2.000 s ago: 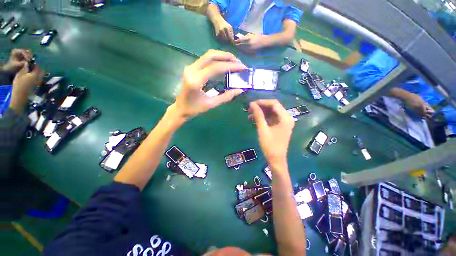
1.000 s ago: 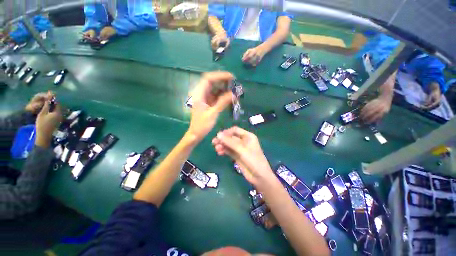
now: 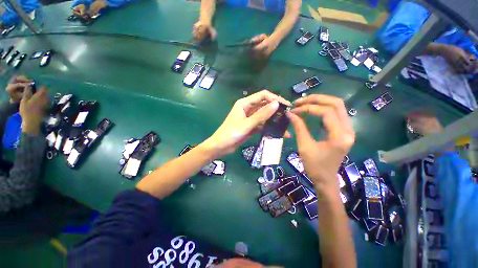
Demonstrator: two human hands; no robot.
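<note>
My left hand (image 3: 246, 123) holds a black phone unit (image 3: 276, 125) over the green work surface, between thumb and fingers. A bright white panel (image 3: 272, 151) shows at the unit's lower end. My right hand (image 3: 326, 131) is at the unit's upper end, with thumb and fingertips close together at its edge. Whether those fingertips pinch a tiny part or the unit itself cannot be told. Below the hands lies a heap of silvery board-and-screen assemblies (image 3: 373, 189), some with dark screens.
Part-built black phones (image 3: 84, 133) lie heaped at left, near another worker's hands (image 3: 30, 99). A blister tray (image 3: 414, 209) stands at right, partly behind a blue sleeve (image 3: 458, 193). A grey metal support (image 3: 430, 140) juts in at right. More phones (image 3: 194, 75) lie beyond my hands.
My hands have come together at a black unit; before, they were apart. The view has shifted. A blue sleeve has come in at right, and several phones now lie near the worker opposite.
</note>
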